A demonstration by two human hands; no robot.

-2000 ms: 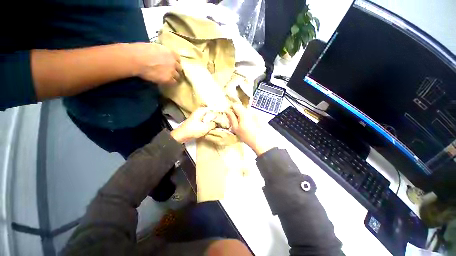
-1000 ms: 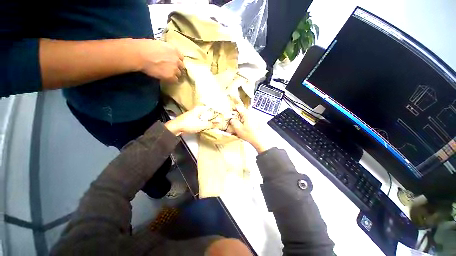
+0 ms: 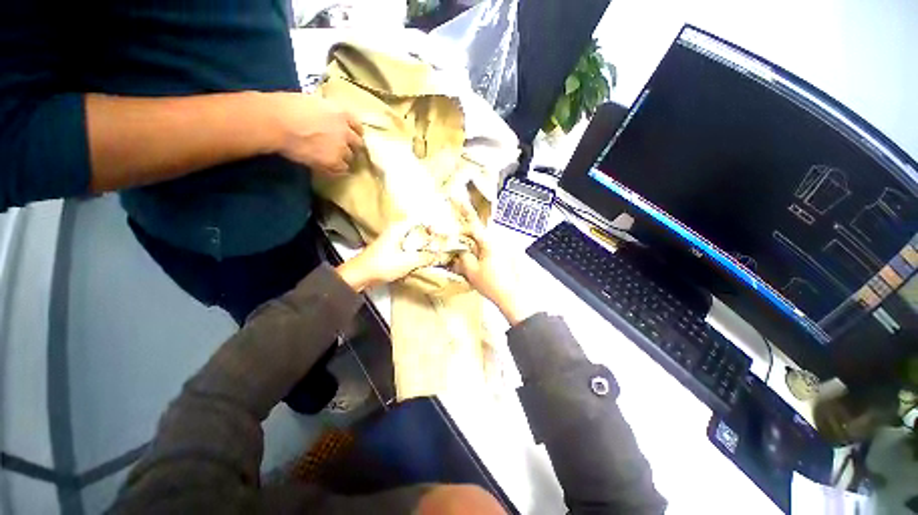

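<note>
The khaki-tan sample garment (image 3: 388,176) lies crumpled on the white desk at its left edge, with one flat part hanging towards me. My left hand (image 3: 391,253) grips a bunched part of it from the left. My right hand (image 3: 483,264) pinches the same bunch from the right, close to my left hand. The fingertips blend with the bright cloth, so the exact fold held is hard to see.
A coworker's hand (image 3: 327,139) rests on the garment's upper left. A calculator (image 3: 523,206), a keyboard (image 3: 644,302), a monitor (image 3: 745,171) and a mouse pad (image 3: 770,443) are on the right. A clear plastic bag (image 3: 488,55) and a plant (image 3: 582,91) stand behind.
The view has shifted slightly, so the monitor and keyboard sit further left and lower. Both my hands stay on the bunched cloth, with only small finger shifts. The coworker's hand stays on the garment.
</note>
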